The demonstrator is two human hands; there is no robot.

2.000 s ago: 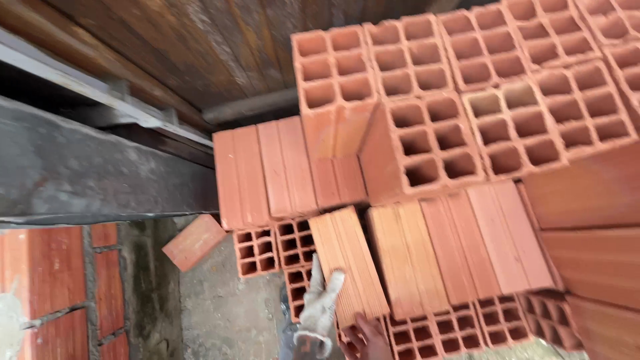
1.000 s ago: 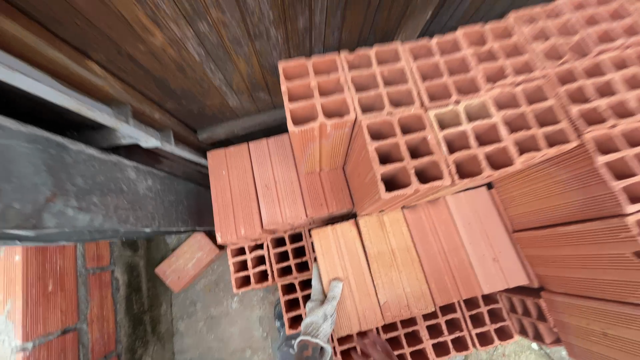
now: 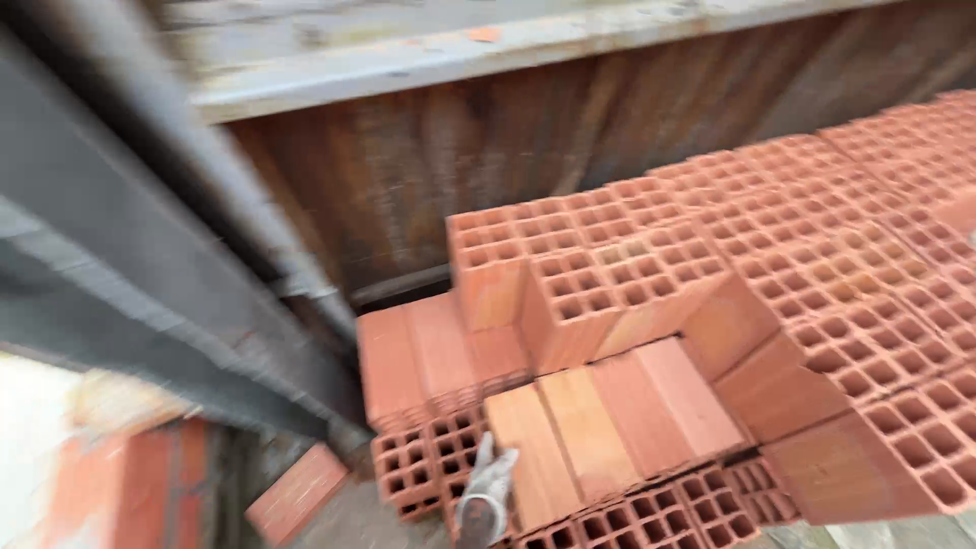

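My left hand (image 3: 488, 480), in a pale work glove, lies against the left side of a light orange hollow clay brick (image 3: 534, 457). That brick lies flat at the left end of a row of several bricks, beside a yellowish one (image 3: 591, 435). Whether the fingers grip it cannot be told. Under the row, bricks with their square cells facing out (image 3: 648, 522) form a lower layer. More cell-faced bricks (image 3: 408, 469) stand just left of the glove. My right hand is out of view.
A large stack of upright hollow bricks (image 3: 823, 252) fills the right. Behind it runs a rusty metal sheet wall (image 3: 473, 145) under a pale ledge (image 3: 396, 72). A grey metal beam (image 3: 175, 252) crosses the left. One loose brick (image 3: 297, 492) lies on the floor.
The light orange brick, turned askew two seconds ago, now lies in line with the row. My bare-looking right hand, at the bottom edge earlier, has left the view. The view has swung up.
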